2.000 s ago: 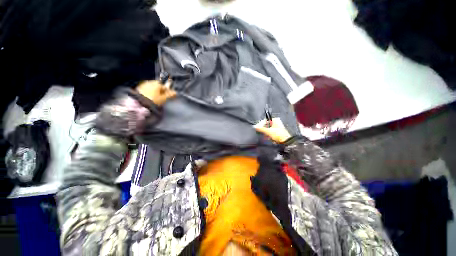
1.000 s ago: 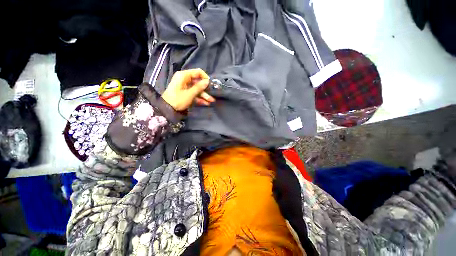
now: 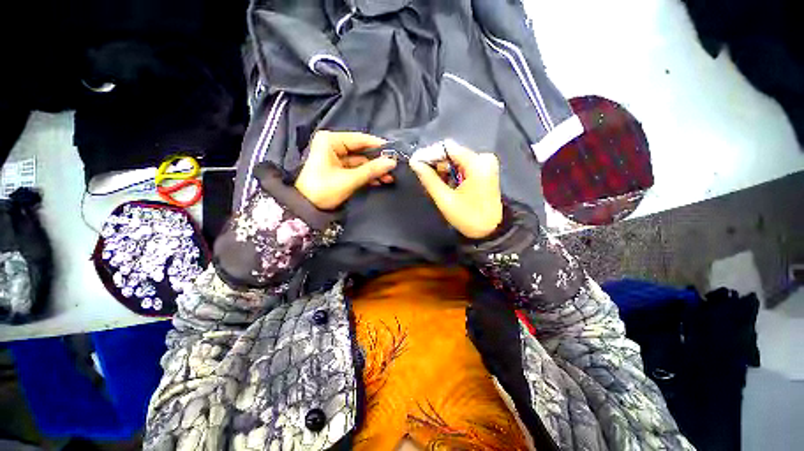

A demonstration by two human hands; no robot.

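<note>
The grey garment (image 3: 397, 220) with paired white stripes lies over the table and toward my lap. My left hand (image 3: 342, 167) pinches its edge at the middle, with a small silvery button (image 3: 389, 154) at the fingertips. My right hand (image 3: 463, 187) is close beside it, fingertips almost touching the left ones at the same spot. A small dark slim tool (image 3: 457, 178) shows in my right hand, mostly hidden by the fingers. A needle or thread cannot be made out clearly.
The round tray (image 3: 150, 255) of silvery-white buttons lies at left, with yellow and red scissors (image 3: 179, 181) behind it. Black garments (image 3: 159, 114) are piled at upper left. A round dark red plaid pad (image 3: 597, 160) is at the right table edge. A black plastic bag (image 3: 22, 255) is far left.
My right hand, out of sight a second ago, has come to the cloth beside my left hand. My left hand still pinches the garment's edge. The view has shifted slightly.
</note>
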